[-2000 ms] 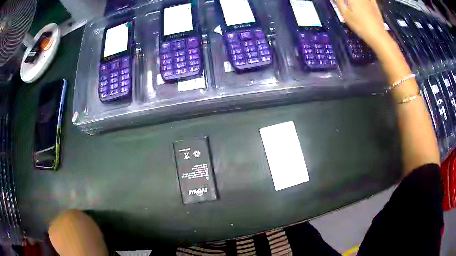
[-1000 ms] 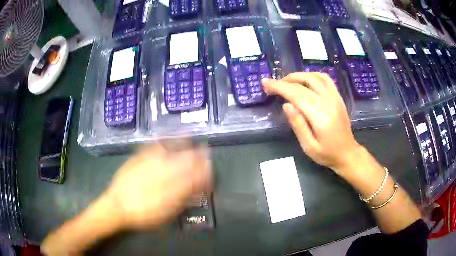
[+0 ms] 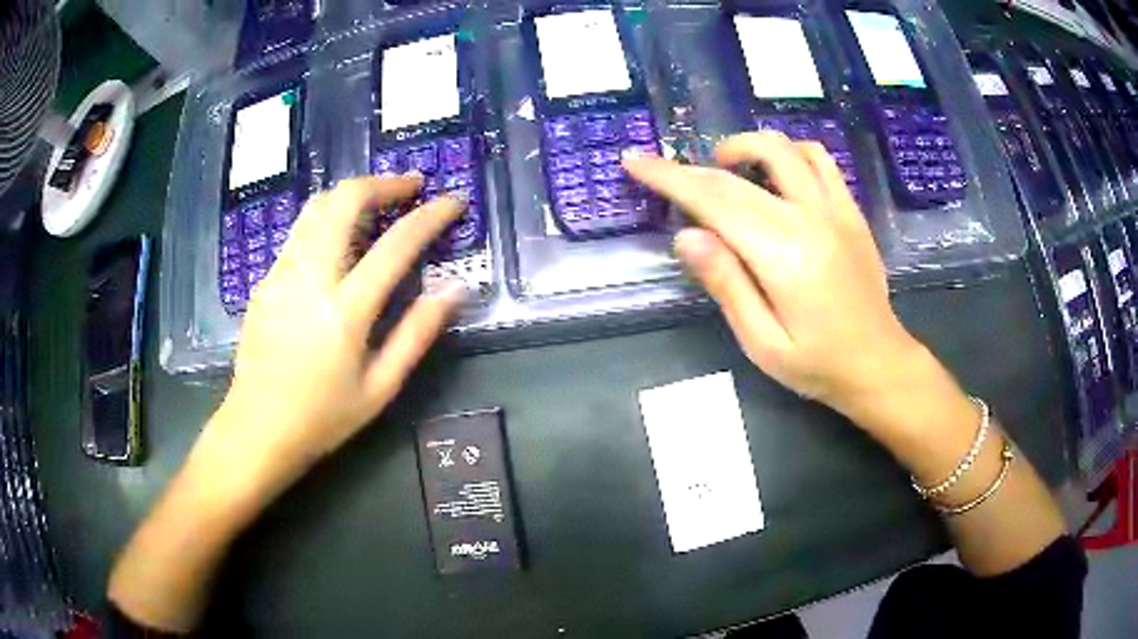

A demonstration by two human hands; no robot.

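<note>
Several purple keypad phones with lit white screens lie face up in a clear blister tray. My left hand is over the second keypad phone, its fingertips on or just above the keys, fingers apart. My right hand has its index fingertip at the keys of the middle keypad phone, and its other fingers partly cover the fourth keypad phone. Neither hand holds anything. A black phone battery and a white paper card lie on the green bench below the tray.
A black smartphone lies at the left. Beyond it are a white fan base with small items and part of the fan grille. More trayed phones stand at the right, with a red stool below.
My left hand has moved up from over the battery to the second phone, uncovering the battery. My right hand stays at the middle phone, after coming from the far right earlier.
</note>
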